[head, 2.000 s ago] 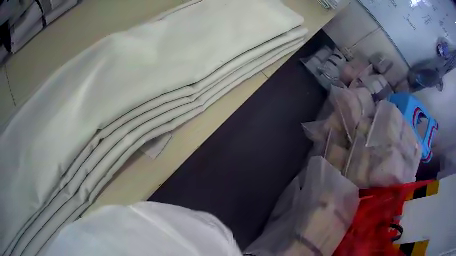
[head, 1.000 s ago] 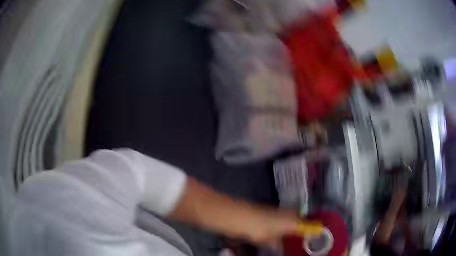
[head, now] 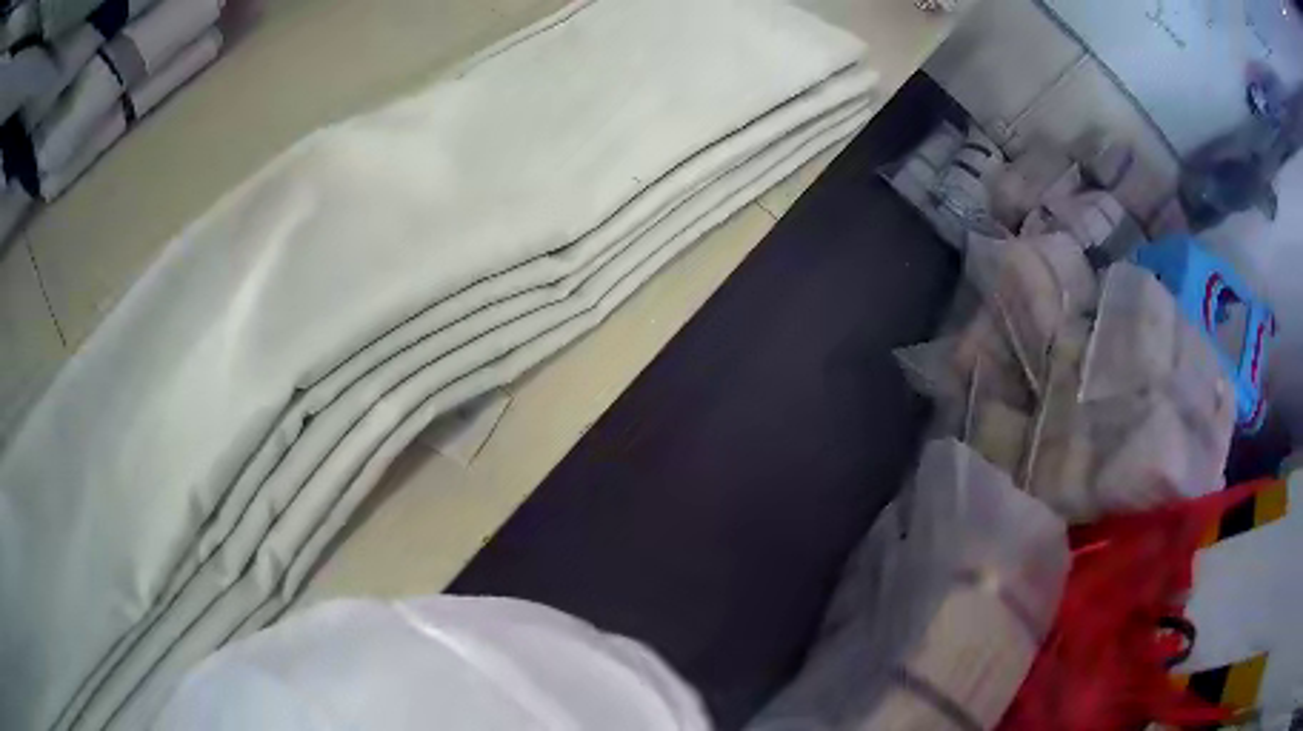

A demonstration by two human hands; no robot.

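Observation:
Neither of my hands is in the picture. Part of my white sleeve or shoulder [head: 443,671] shows at the bottom edge. Nearest in front of me, a stack of folded off-white cloth [head: 429,186] lies in long layers on a pale tabletop [head: 686,286]. Its folded edges face the dark floor. A small pale piece [head: 469,426] sticks out from under the stack. No tape roll shows.
Beyond the table edge is a dark floor [head: 686,443]. Clear bags of packed pieces [head: 957,600] lie on the right, with a red carrier bag [head: 1115,614] and a blue plastic item [head: 1215,314]. Bundled pieces [head: 115,86] lie at the top left.
One second ago the view was on my bare arm, a hand with a yellow finger cot and a dark red roll at the lower right. The view has swung back to the cloth; hand and roll are out of frame.

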